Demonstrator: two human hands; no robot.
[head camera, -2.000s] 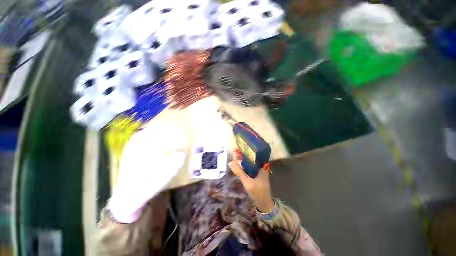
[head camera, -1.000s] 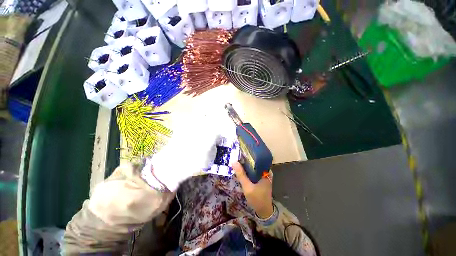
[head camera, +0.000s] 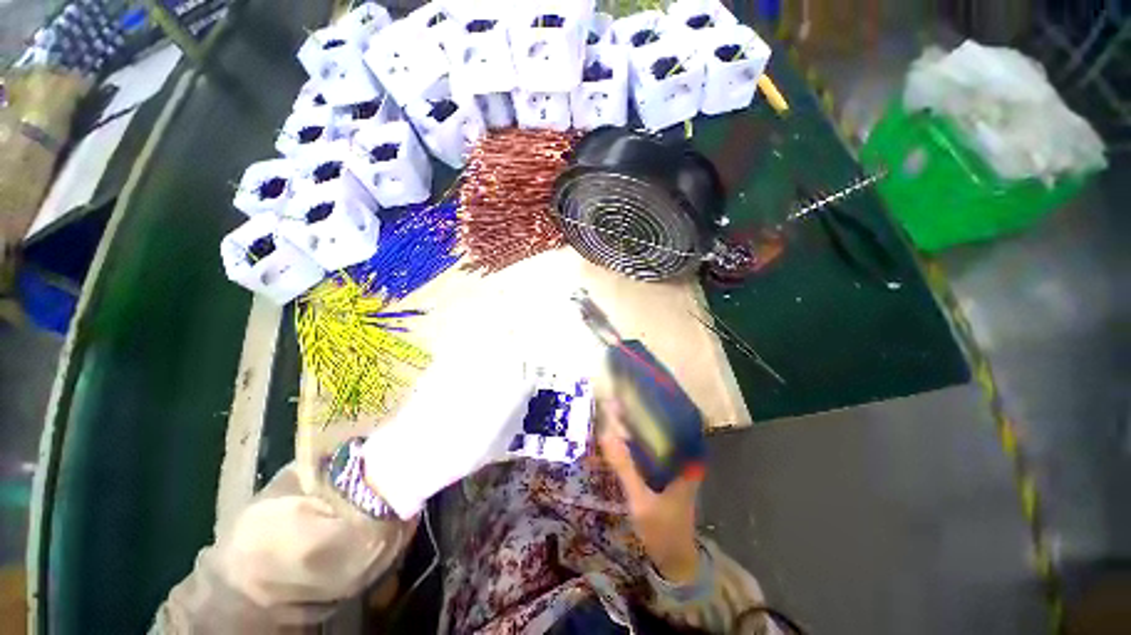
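Observation:
My left hand, in a white glove and overexposed, holds a white housing with a dark centre in front of my lap. My bare right hand grips the dark blue soldering gun just right of the housing. The gun's thin metal nose points up and left, above the housing and apart from it. Glare hides my left fingertips. Yellow wires, blue wires and brown wires lie in piles beyond my hands.
Many white housings stand along the far edge. A black fan with a wire grille is right of the brown wires. A metal spiral and a thin tool lie on the green bench. A green bag is beyond the right edge.
Since one second ago, the soldering gun and my right hand have moved slightly right and down. The housing in my left hand sits slightly lower in view. The camera view has shifted.

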